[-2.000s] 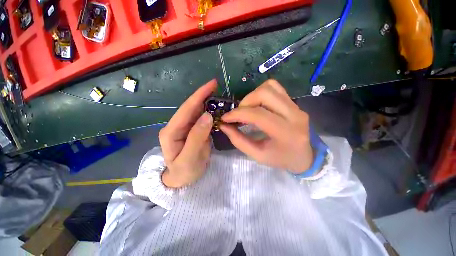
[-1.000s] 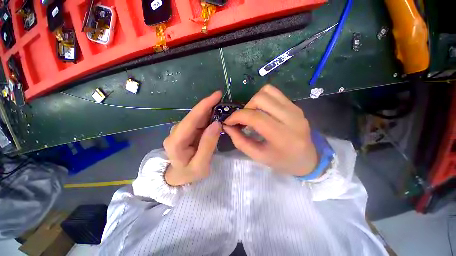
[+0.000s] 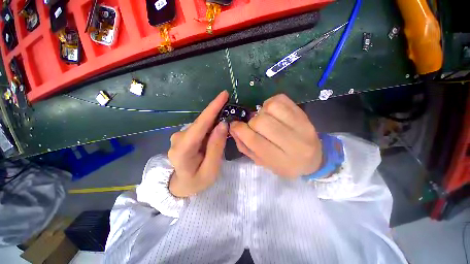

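Observation:
A small black watch case [image 3: 234, 112] with round silvery parts inside is held at the bench's front edge. My left hand [image 3: 198, 149] grips it from the left, index finger along its side and thumb on its near edge. My right hand [image 3: 281, 136], with a blue band at the wrist, has its curled fingers on the case's right and near side. The fingers hide much of the case, and I cannot tell what the right fingertips press or pinch.
A red foam tray [image 3: 139, 31] with watch parts lies at the back left. Two small silver-white squares [image 3: 136, 87] lie in front of it. Tweezers [image 3: 288, 63], a blue rod [image 3: 340, 46] and an orange handle [image 3: 423, 36] lie behind on the right.
The watch case has moved slightly right and away from me. The gold part seen in it earlier is now hidden. My right fingers have curled in more around its right side.

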